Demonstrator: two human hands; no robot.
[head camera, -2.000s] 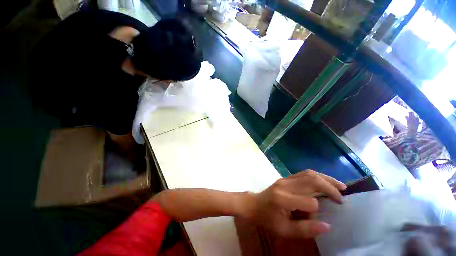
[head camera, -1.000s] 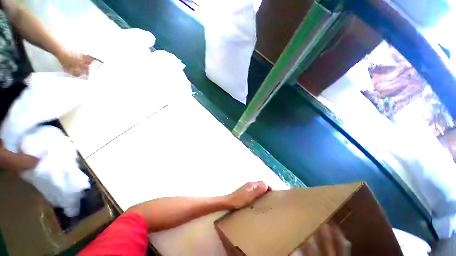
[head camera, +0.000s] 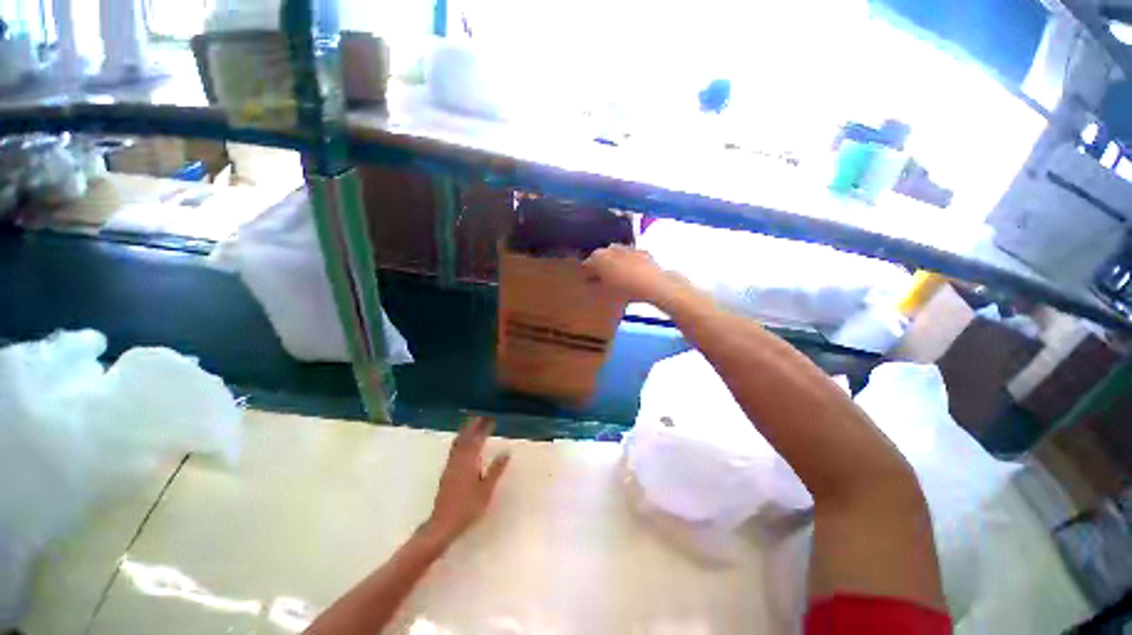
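A brown carton (head camera: 555, 325) with dark printed bands stands upright on the dark green conveyor beyond the table. My right hand (head camera: 628, 275) is at the carton's top right edge, its fingers bent over the rim. The carton's inside looks dark and its contents cannot be told. My left hand (head camera: 467, 478) is over the cream tabletop near the conveyor edge, fingers apart and empty. A rounded white bagged bundle (head camera: 710, 444) lies on the table under my right forearm, partly hidden by it.
A green post (head camera: 351, 279) rises left of the carton, with a white bag (head camera: 296, 288) hanging behind it. White plastic (head camera: 109, 422) is heaped at the table's left. A green shelf edge (head camera: 745, 221) crosses above the belt. More white plastic (head camera: 934, 459) lies at right.
The view has swung to the right. The carton, earlier held with both hands over the table, now stands on the conveyor. My left hand has let go of it. The neighbouring worker is out of view.
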